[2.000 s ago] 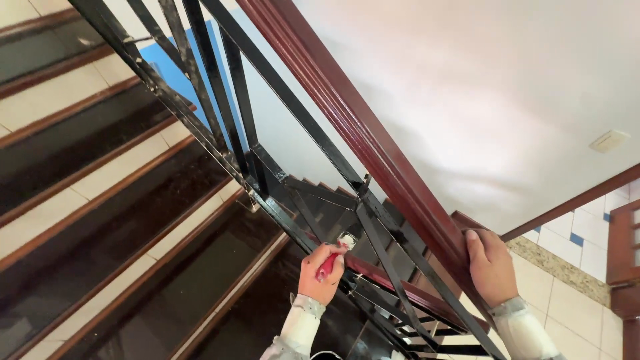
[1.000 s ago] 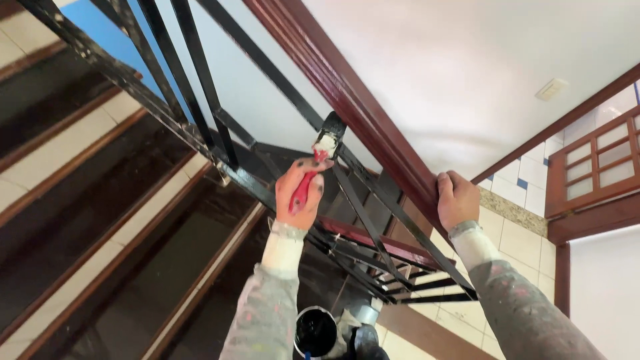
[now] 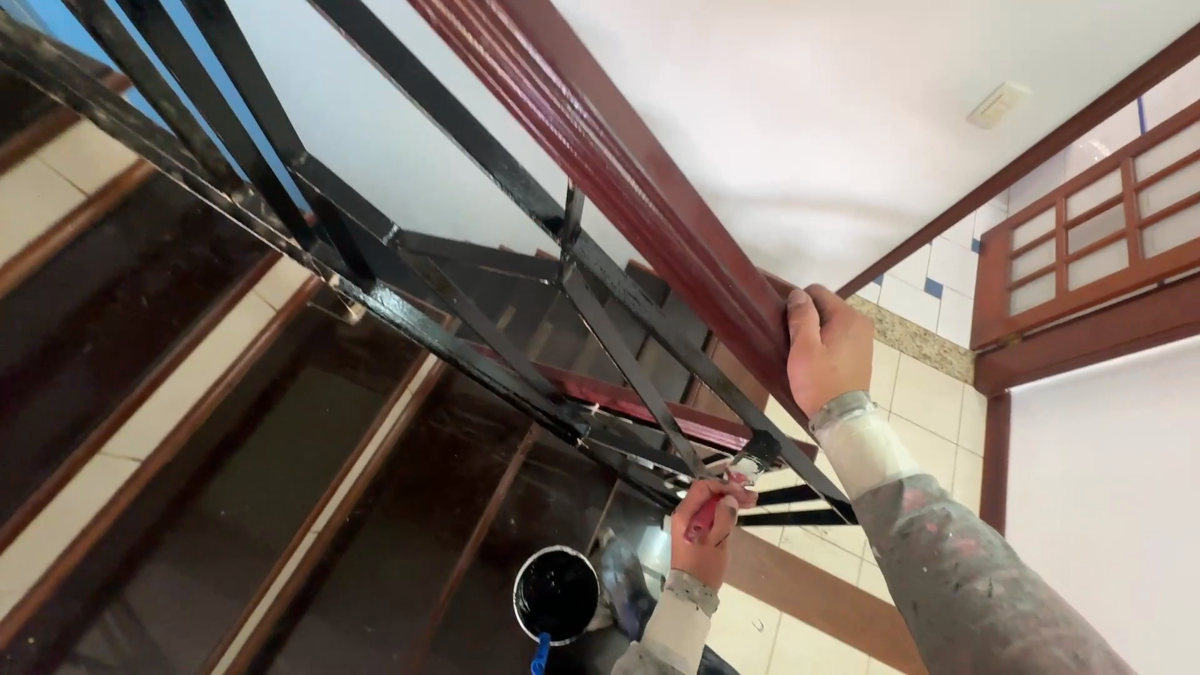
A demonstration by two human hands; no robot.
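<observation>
My left hand (image 3: 701, 530) grips the red handle of a paintbrush (image 3: 736, 483), whose dark bristles touch the black metal stair railing (image 3: 633, 295) near its lower end. My right hand (image 3: 830, 347) holds the dark red wooden handrail (image 3: 647, 202), thumb on top, above and to the right of the brush. Parts of the railing look glossy and wet. Below and left of my left hand stands a round container of black paint (image 3: 556, 592) with a blue handle (image 3: 541, 653) at its rim. Both sleeves carry paint marks.
Dark stair treads (image 3: 375, 525) with wooden edges and light tile risers run down the left side. A white wall with a switch plate (image 3: 999, 105) lies beyond the handrail. At the right is a wooden door with glass panes (image 3: 1092, 225). Light floor tiles (image 3: 923, 412) show below.
The brush in my left hand has moved down along the railing, from beside the handrail to near the lower end. My right hand still rests on the handrail. The view has shifted.
</observation>
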